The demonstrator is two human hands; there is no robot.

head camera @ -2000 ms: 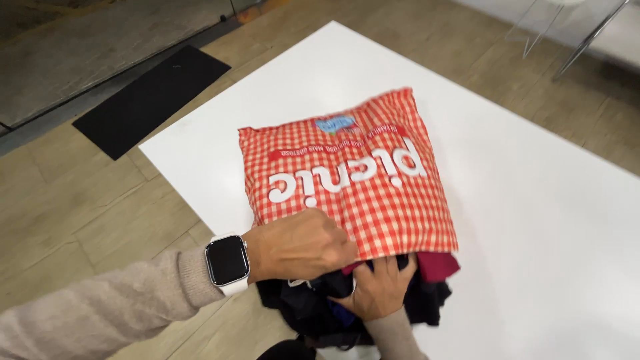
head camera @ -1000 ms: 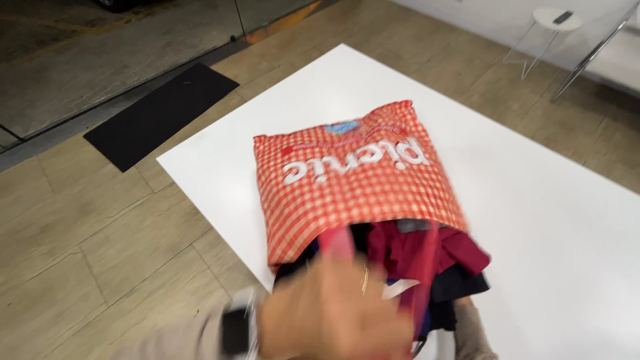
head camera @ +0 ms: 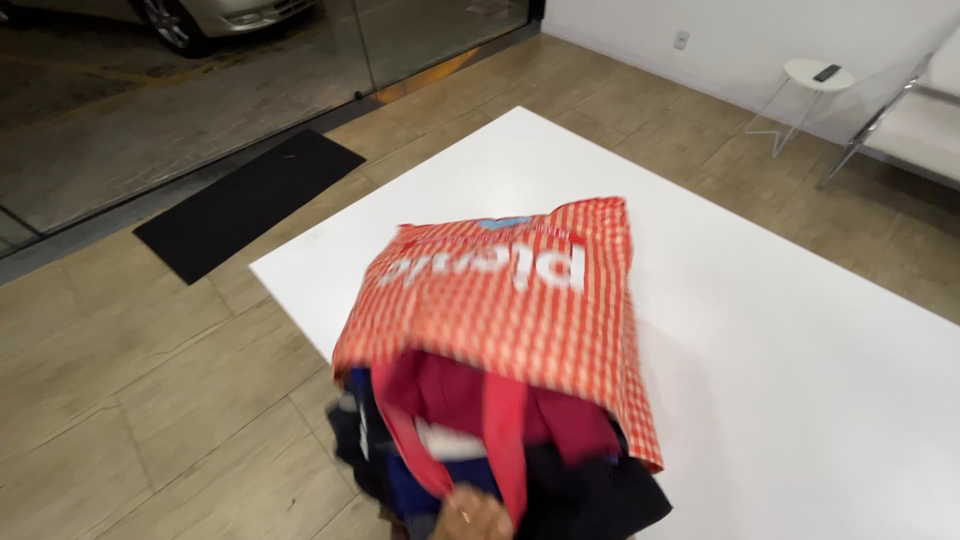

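Note:
A red-and-white checked bag point(head camera: 495, 322) with large white lettering lies on a white table point(head camera: 750, 337), its mouth facing me. Dark red cloth point(head camera: 570, 420), black cloth point(head camera: 592, 487) and dark blue cloth point(head camera: 420, 480) bulge out of the mouth. My left hand point(head camera: 471, 516), with a ring on one finger, is closed around the bag's red strap handle point(head camera: 506, 442) at the bottom edge of the view. The hand is blurred and partly cut off. My right hand is not in view.
A black mat point(head camera: 251, 202) lies on the floor by a glass wall, with a car point(head camera: 240, 15) outside. Toward the back right stand a small round white side table point(head camera: 802, 75) bearing a dark object, and a metal-framed white seat point(head camera: 915, 127).
My left hand has moved from the bag's edge to its handle, which is now pulled toward me. The right hand has gone out of view. More of the cloth shows at the mouth.

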